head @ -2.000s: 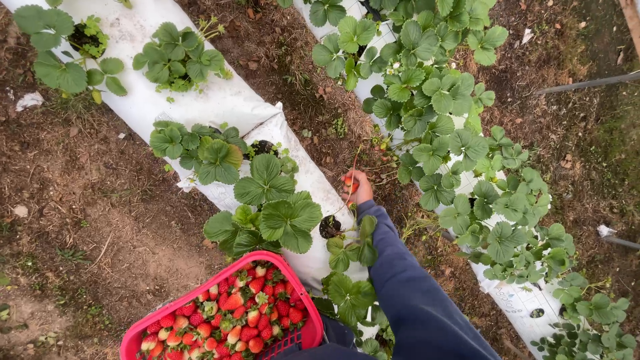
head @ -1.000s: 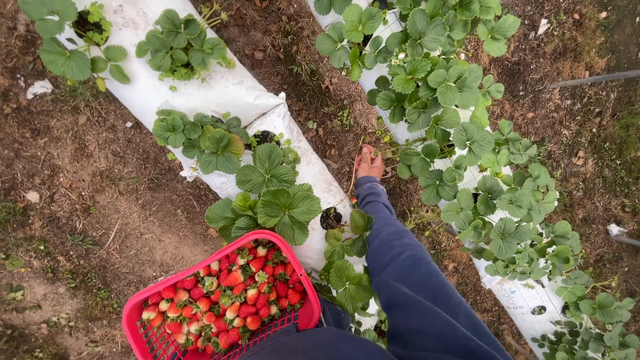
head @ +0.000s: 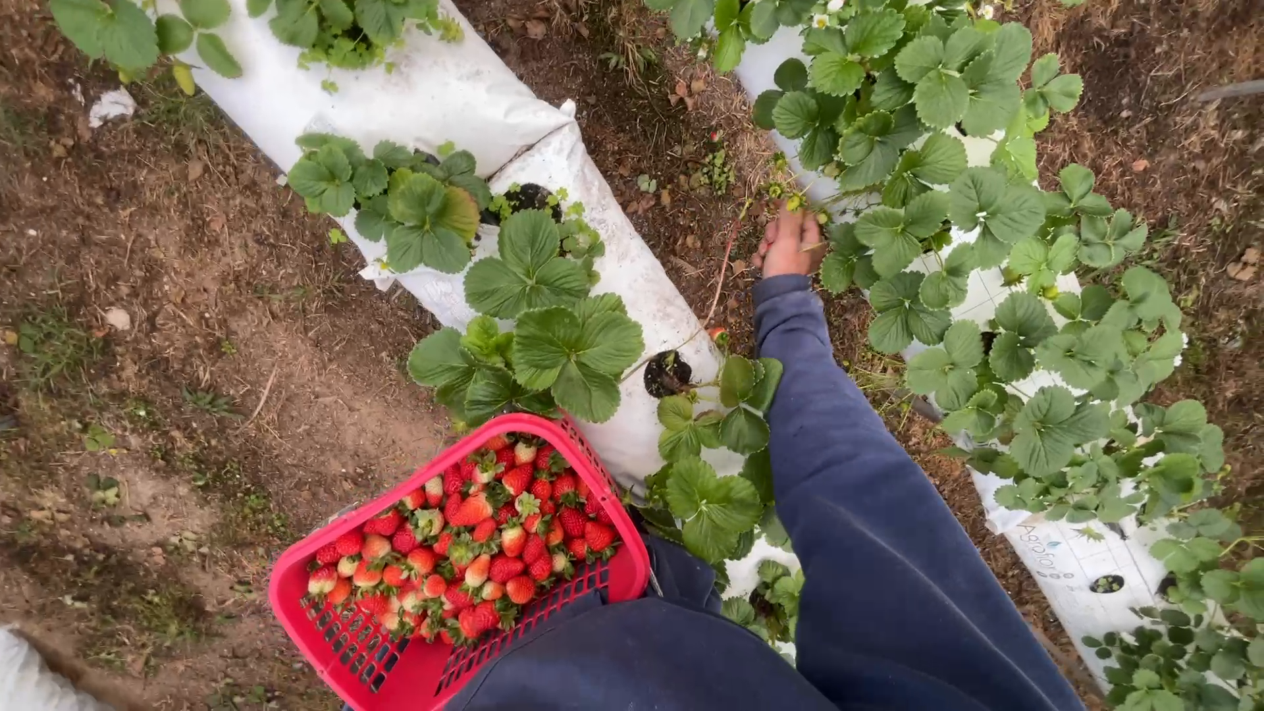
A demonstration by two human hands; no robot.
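Observation:
My right hand (head: 791,243) reaches down between the two planted rows, its fingers among small green stems and fruit beside the right row. What its fingertips hold, if anything, is hidden. A thin reddish runner (head: 729,259) runs from near the hand to a planting hole (head: 667,373) in the white grow bag (head: 632,247). A red strawberry (head: 718,336) shows at that bag's edge, left of my sleeve. At my waist a red plastic basket (head: 632,578) holds many ripe strawberries (head: 504,538). My left hand is outside the view.
Strawberry plants (head: 578,360) grow from the left bag. Denser plants (head: 987,207) cover the right-hand grow bag (head: 1071,563), which bears writing. Brown soil (head: 207,385) with dry litter lies left of the rows and between them. A grey rod (head: 1229,91) lies at the right edge.
My right hand has moved away from the left bag toward the right row. Two seconds ago it was at a red strawberry beside the left bag.

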